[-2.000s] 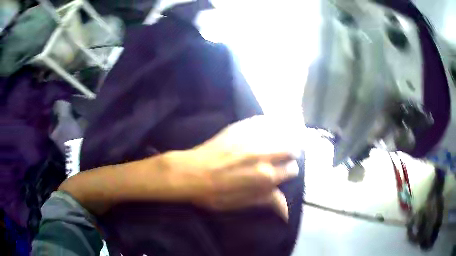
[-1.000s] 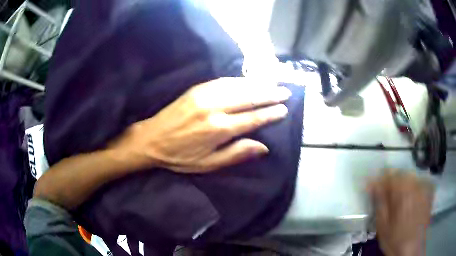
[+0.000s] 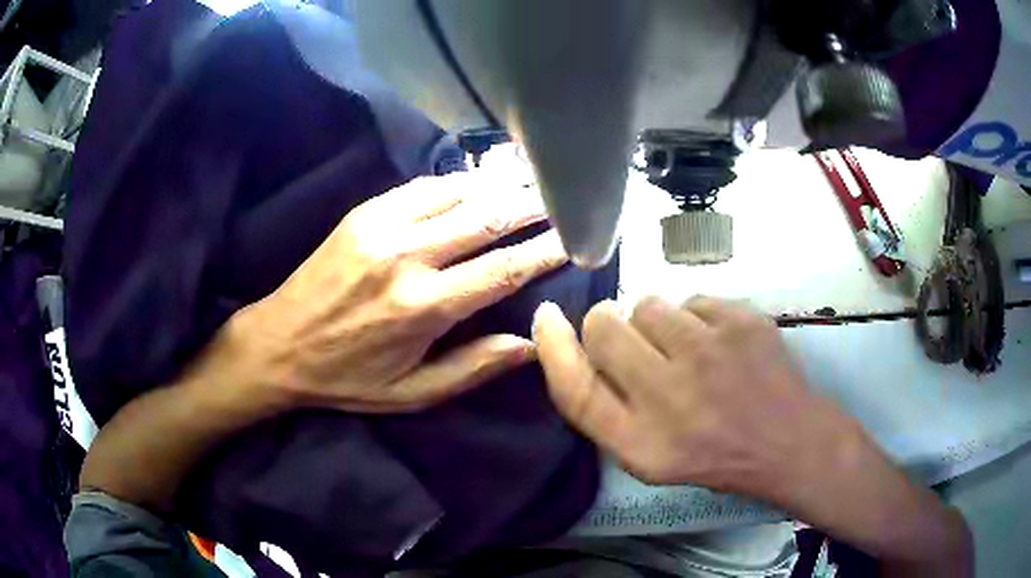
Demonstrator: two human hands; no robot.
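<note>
A large dark purple garment piece (image 3: 317, 474) lies on the white table under the sewing machine head (image 3: 565, 68). My left hand (image 3: 396, 299) is flat on the cloth with its fingers apart, fingertips near the needle area. My right hand (image 3: 690, 395) is at the cloth's right edge, fingers curled, thumb and forefinger close to my left thumb. Whether it pinches the edge cannot be seen clearly. The needle is hidden behind the pale machine part. A ridged knob (image 3: 696, 237) sits right of it.
A red tool (image 3: 861, 212) and dark scissors (image 3: 961, 299) lie on the table (image 3: 769, 282) at the right. A purple cloth strip (image 3: 955, 68) wraps the machine at upper right. A white rack (image 3: 45, 136) stands at upper left. White lettered cloth (image 3: 62, 384) shows beside my left forearm.
My right hand has come in from the lower right to the cloth's edge beside my left hand. My left hand stays flat on the cloth. The view has shifted, with the machine head now more central.
</note>
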